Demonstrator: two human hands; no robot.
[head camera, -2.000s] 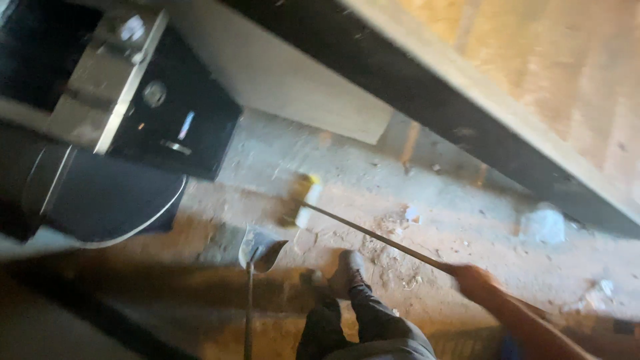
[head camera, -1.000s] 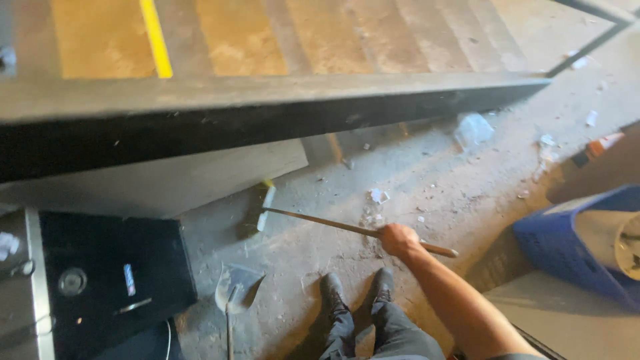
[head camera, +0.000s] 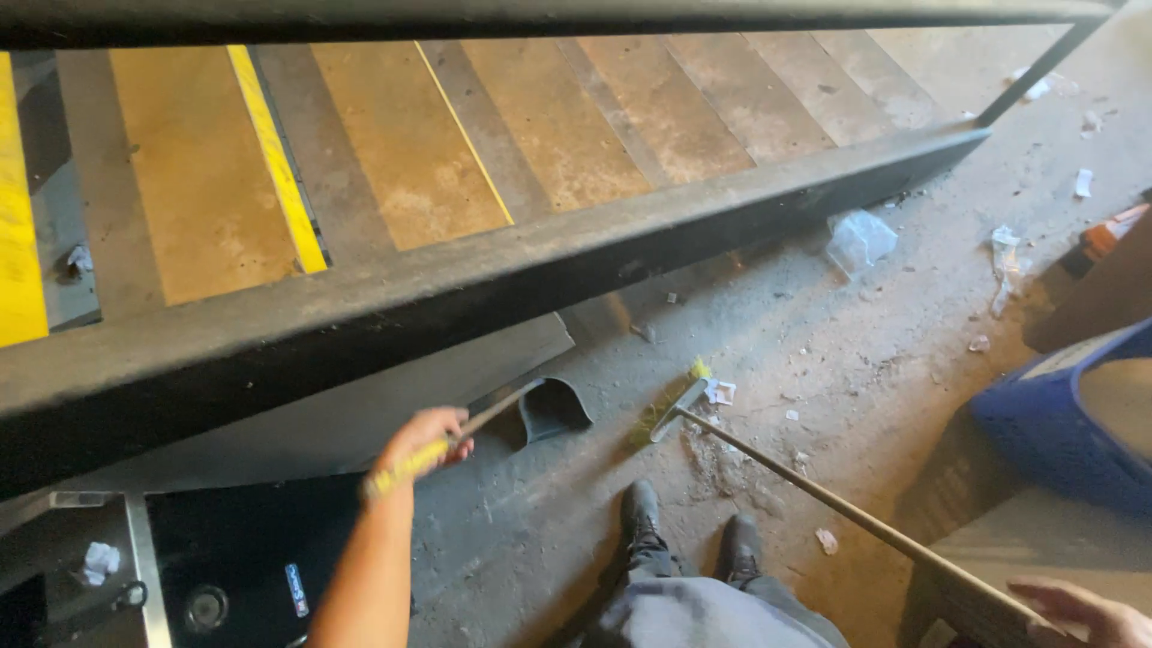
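My left hand (head camera: 430, 441) is closed around the yellow grip of a long-handled dustpan (head camera: 556, 412), whose dark pan rests on the concrete floor beside a grey panel. At the lower right, my right hand (head camera: 1075, 607) is at the upper end of a push broom's wooden handle (head camera: 832, 499); its fingers look loosely extended and the grip is partly cut off by the frame edge. The broom head (head camera: 679, 409), with yellow bristles, lies on the floor right of the dustpan. Scraps of white paper (head camera: 721, 391) and loose dirt (head camera: 729, 459) touch or lie near it.
A metal staircase with yellow-edged treads (head camera: 576, 117) and a dark side beam (head camera: 576, 261) runs across the top. Clear plastic (head camera: 861, 241) lies under its edge. A blue bin (head camera: 1062, 423) stands at right, a black cabinet (head camera: 261, 549) at lower left. My boots are on the floor between.
My left hand, out of view before, now holds the dustpan, which has moved up beside the grey panel. My right hand has shifted toward the lower right along with the broom handle.
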